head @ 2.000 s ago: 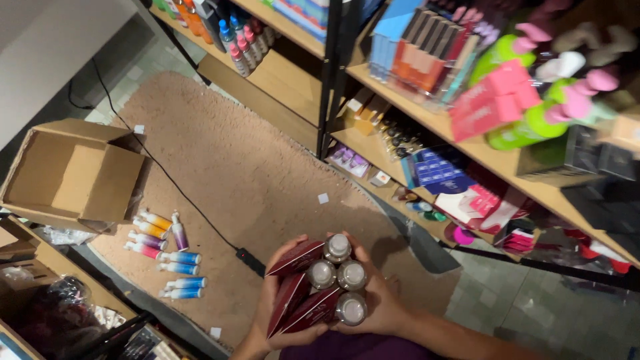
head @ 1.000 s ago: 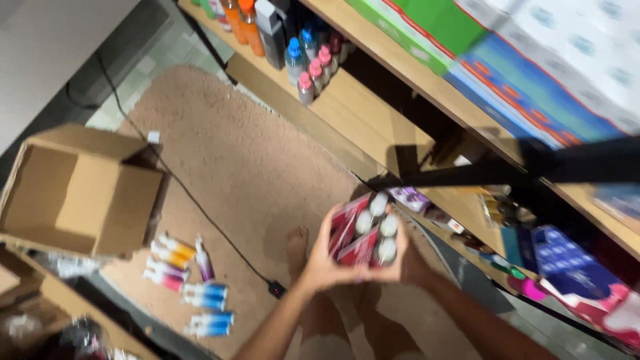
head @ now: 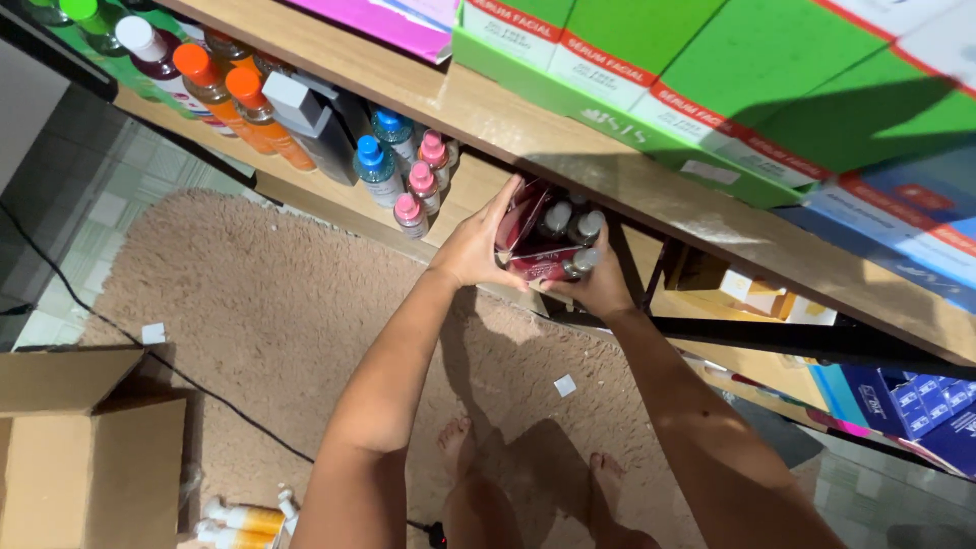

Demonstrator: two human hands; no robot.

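My left hand [head: 476,248] and my right hand [head: 598,278] grip a cluster of dark bottles with clear caps [head: 558,219] and dark red packets [head: 526,229] from both sides. The cluster is at the opening of the lower wooden shelf, partly under the edge of the shelf above. To its left stand small bottles with pink caps [head: 423,183] and bottles with blue caps [head: 379,171]. The bases of the held bottles are hidden.
Orange-capped bottles [head: 252,99] and a grey bottle [head: 316,130] stand further left on the shelf. Green boxes [head: 686,69] line the upper shelf. An open cardboard box [head: 137,465], a black cable [head: 229,408] and pump bottles [head: 248,522] lie on or beside the beige rug [head: 305,305].
Both hands have carried the bottles and packets from above the rug to the lower shelf opening. The view has shifted toward the shelves.
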